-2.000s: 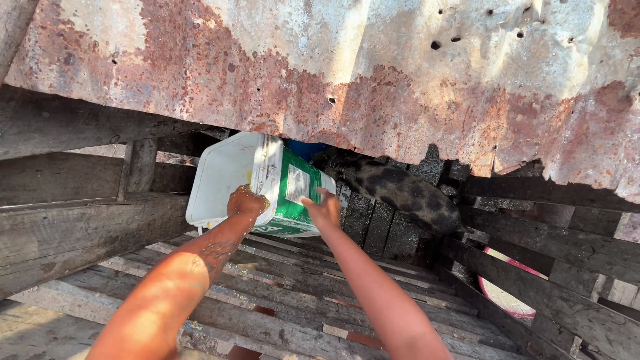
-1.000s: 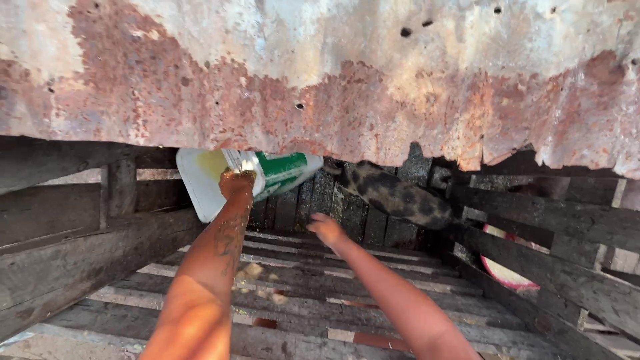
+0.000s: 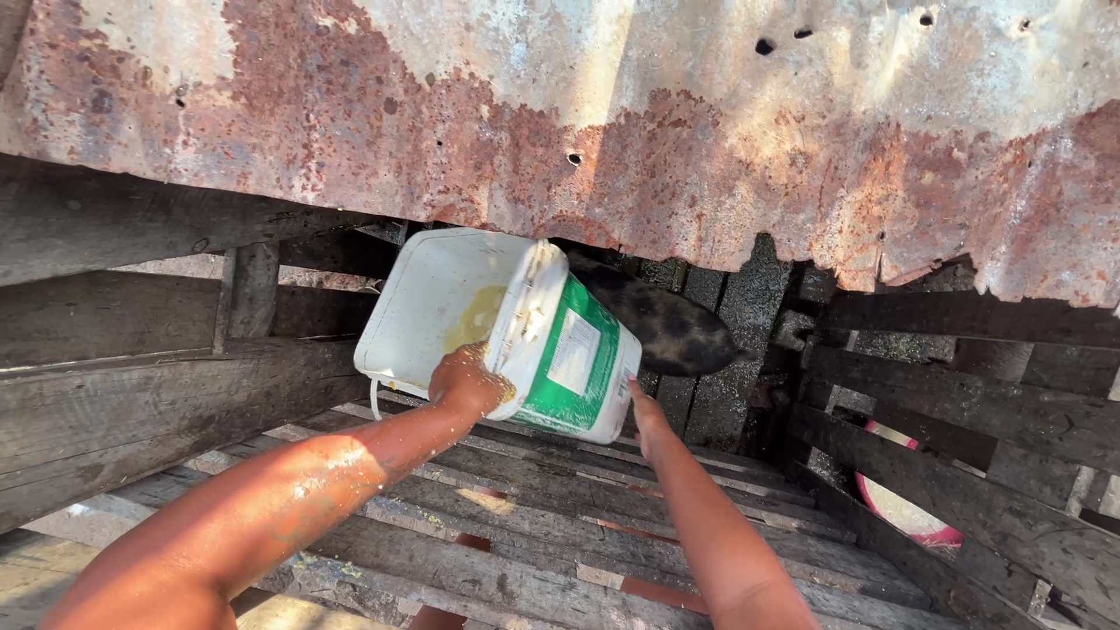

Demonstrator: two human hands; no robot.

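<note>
A white plastic bucket [image 3: 591,350] with a green printed band lies tipped on its side in the air inside a wooden slatted pen, its mouth toward the left. My left hand [image 3: 468,382], wet and speckled with bits of yellowish matter, grips the bucket's lower rim. A yellowish residue [image 3: 477,317] coats part of the inside. At the bucket's base is my right hand [image 3: 646,411], its fingertips at the bottom edge; whether they bear any weight cannot be told. Behind the bucket stands a dark, spotted pig [image 3: 669,319], partly hidden by it and by the roof sheet.
A rusty corrugated metal sheet [image 3: 560,131] with a jagged edge overhangs the pen. Wooden boards [image 3: 157,402] wall the left side, and slats [image 3: 927,394] the right. A slatted wooden side [image 3: 490,525] lies below my arms. Past the right slats shows a pink-rimmed round object [image 3: 901,507].
My right hand, apart from the bucket one second ago, is back at its base. The bucket's mouth has turned more into view, still in my left hand.
</note>
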